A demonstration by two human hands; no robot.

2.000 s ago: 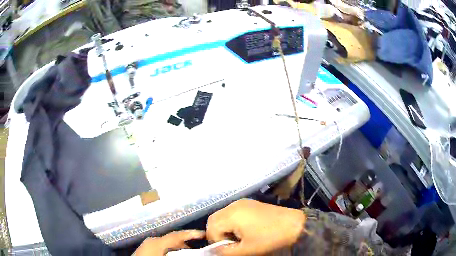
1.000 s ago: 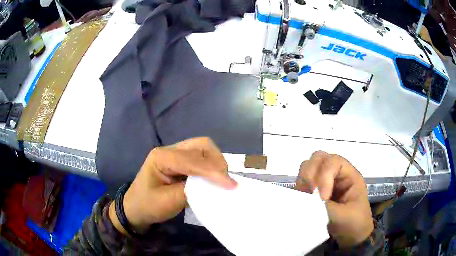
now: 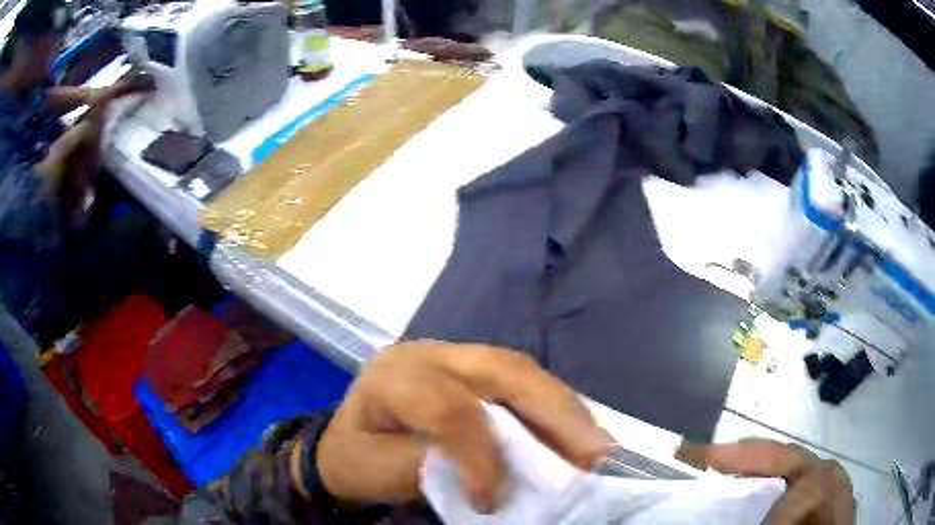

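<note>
My left hand (image 3: 451,410), with a dark band at the wrist, grips a white cloth piece (image 3: 584,487) at the bottom of the view. My right hand (image 3: 784,477) holds the cloth's right end and is partly cut off by the lower edge. The cloth's lower part is out of view. Behind my hands a dark grey garment panel (image 3: 615,297) lies on the white machine table, its right edge near the presser foot area. Its upper part is bunched into folds at the back.
The sewing machine (image 3: 820,236) stands at the right, with black labels (image 3: 843,375) beside it. A tan tape strip (image 3: 349,154) crosses the table at left. Another person (image 3: 51,154) sits far left. Red (image 3: 123,344) and blue (image 3: 297,395) plastic items with brown-red cloth (image 3: 200,359) lie below.
The view has swung left, bringing the other person into sight. The white cloth, spread flat between my hands a second ago, is now more gathered and lower. The grey panel lies as before.
</note>
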